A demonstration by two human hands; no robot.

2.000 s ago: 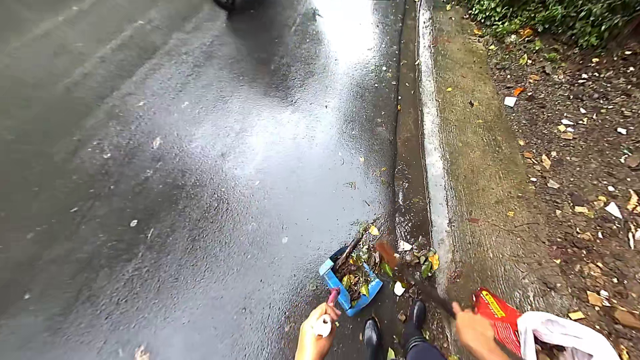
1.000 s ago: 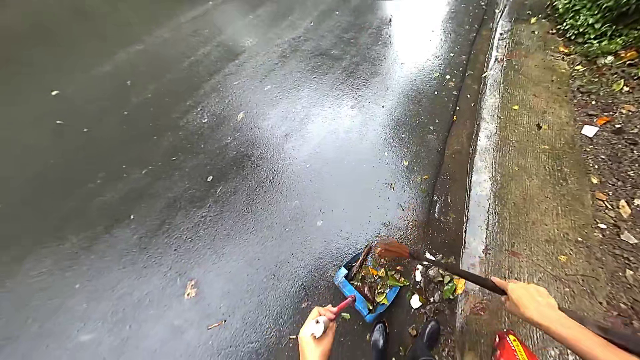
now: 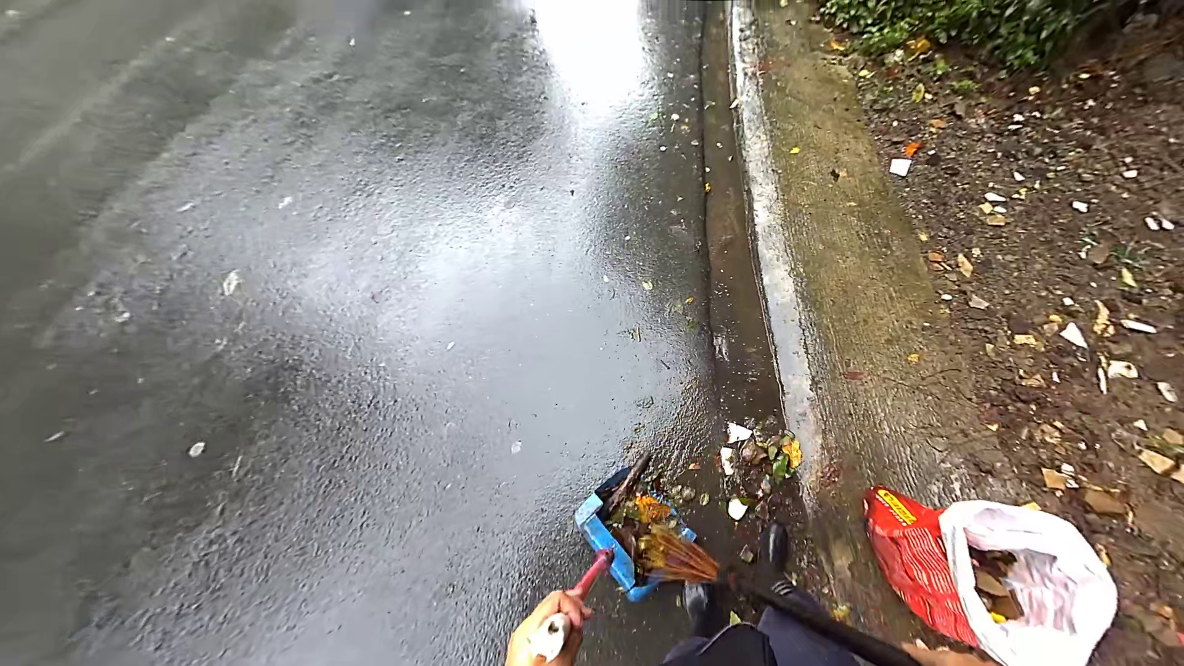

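My left hand grips the red handle of a blue dustpan, which lies on the wet asphalt with leaves, debris and a stick in it. A broom has its brown bristles over the dustpan's right side. Its dark handle runs down right to my right hand, which is mostly cut off at the bottom edge; its fingers are hard to see. A small heap of leaves and white pieces lies in the gutter, right of the dustpan.
A red and white sack, open at the top with leaves inside, rests at the right. The concrete kerb runs along the road. Beyond it is soil with scattered fragments, and green shrubs. My dark shoes are beside the heap.
The broom's bristles have moved from the dustpan's upper right, near the gutter heap, down to its right side. My right hand has moved down toward the bottom edge.
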